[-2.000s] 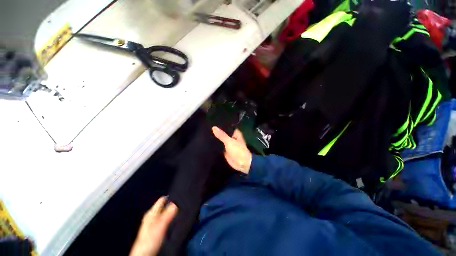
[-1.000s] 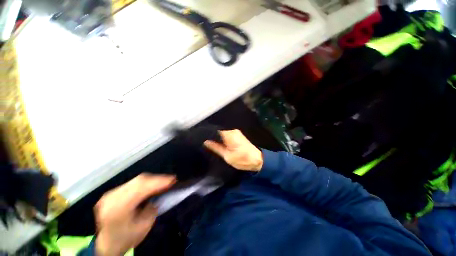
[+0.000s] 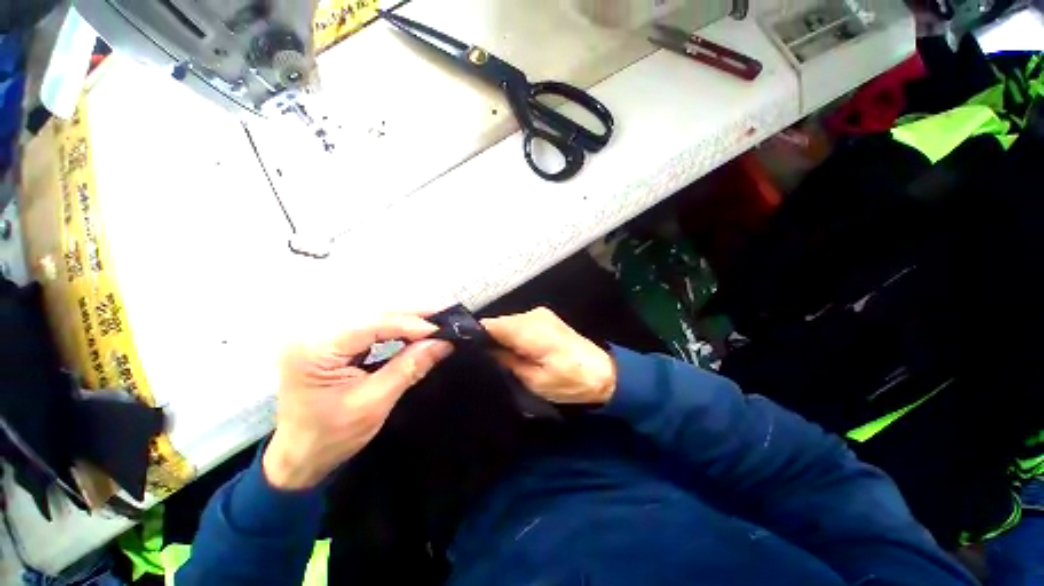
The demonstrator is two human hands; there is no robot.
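A black cut piece (image 3: 463, 325) is pinched between both hands just off the table's front edge. My left hand (image 3: 355, 383) grips its left side between thumb and fingers. My right hand (image 3: 555, 357) grips its right side. The rest of the dark fabric below the hands merges with the dark lap, so its outline cannot be told. The tailor's shears (image 3: 512, 86) lie on the white table, handles to the right, held by neither hand.
The sewing machine head (image 3: 235, 52) is at upper left. A small dark red tool (image 3: 721, 54) lies at the table's right. Black pieces (image 3: 69, 401) lie at the left by yellow printed tape (image 3: 97, 280). Black garments with neon stripes (image 3: 870, 286) are heaped at right.
Both hands have come together at the table's front edge, raising the black piece between them. My left hand has moved up and right. The view has shifted, showing more of the table's left.
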